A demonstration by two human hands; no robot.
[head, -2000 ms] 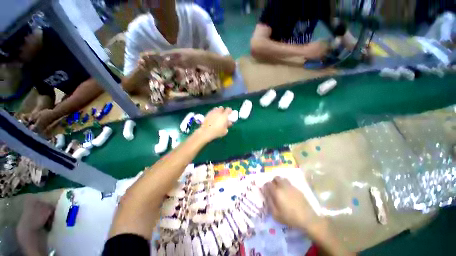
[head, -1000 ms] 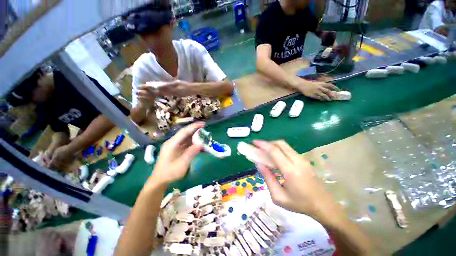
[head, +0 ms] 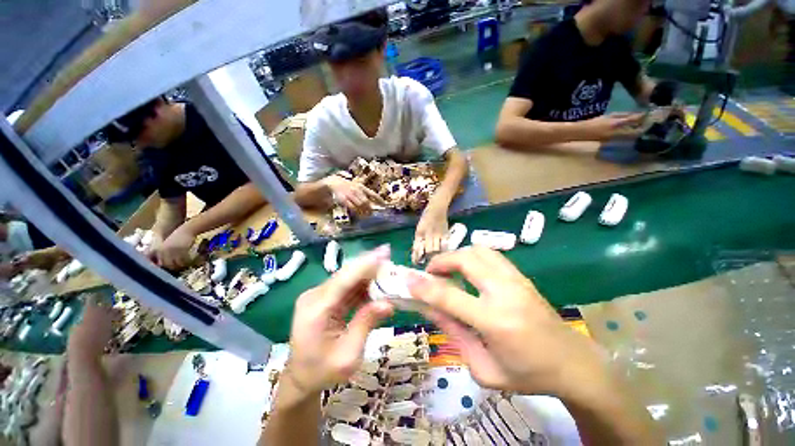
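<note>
A white oval unit (head: 403, 282) is held between both hands at the middle of the view, above the near edge of the belt. My left hand (head: 336, 318) grips its left end with thumb and fingers. My right hand (head: 492, 314) grips its right end and covers part of it. No blue or green shows on the unit now; whether it is fully closed cannot be told. Below the hands, beige-pink parts (head: 403, 392) lie in rows on a printed sheet (head: 449, 396).
A green conveyor belt (head: 697, 218) carries white units beyond my hands. A grey metal frame (head: 166, 261) crosses the left side. Clear plastic (head: 741, 322) lies on cardboard at right. Persons sit across the belt; a neighbour's arm (head: 90, 375) shows at left.
The open shell with blue inside and the separate white cover, held apart a second ago, are now together in my hands. The view has shifted; the person opposite now reaches to the belt.
</note>
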